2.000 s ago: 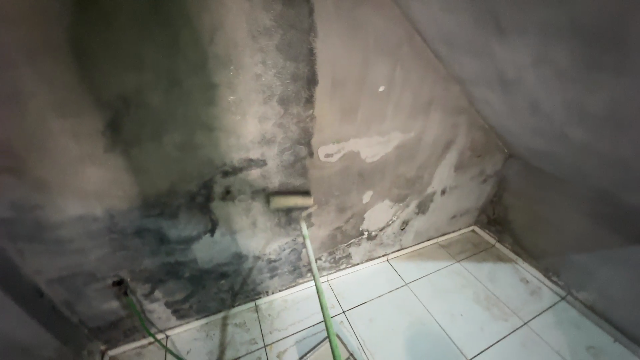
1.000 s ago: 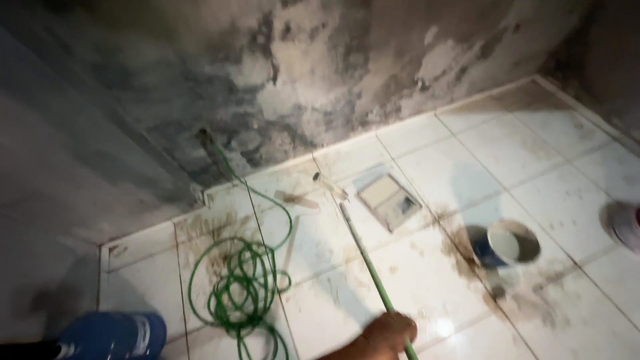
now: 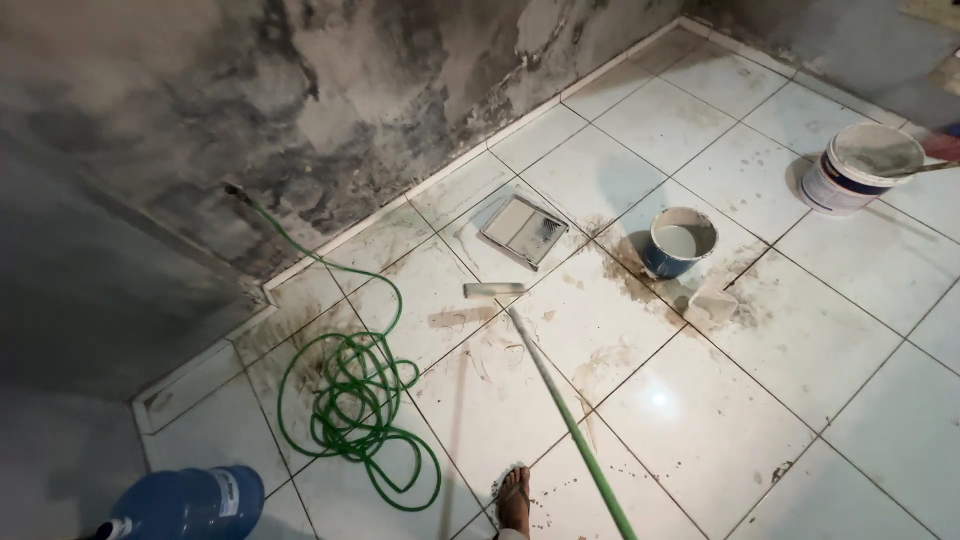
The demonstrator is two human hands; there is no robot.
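A paint roller [image 3: 493,290] on a long green pole [image 3: 574,431] hangs just above the tiled floor, its shadow below and to its left. The pole runs out of the bottom edge; neither of my hands is in view now. Behind the roller lies a paint tray [image 3: 523,231], wet with pale grey paint. Right of the tray stands a dark blue bucket [image 3: 670,259] holding grey liquid, with a small pale container [image 3: 712,306] in front of it. My sandalled foot [image 3: 514,496] is at the bottom.
A tangled green hose [image 3: 360,397] runs to the stained wall [image 3: 352,97]. A blue water jug [image 3: 191,502] lies at the lower left. At the right, another person's hand [image 3: 940,147] is by a white bucket [image 3: 862,171] with a stick across it.
The roller was against the wall two seconds ago and is now over the floor. A hand gripping the pole showed one second ago and is out of frame. The view has tilted down.
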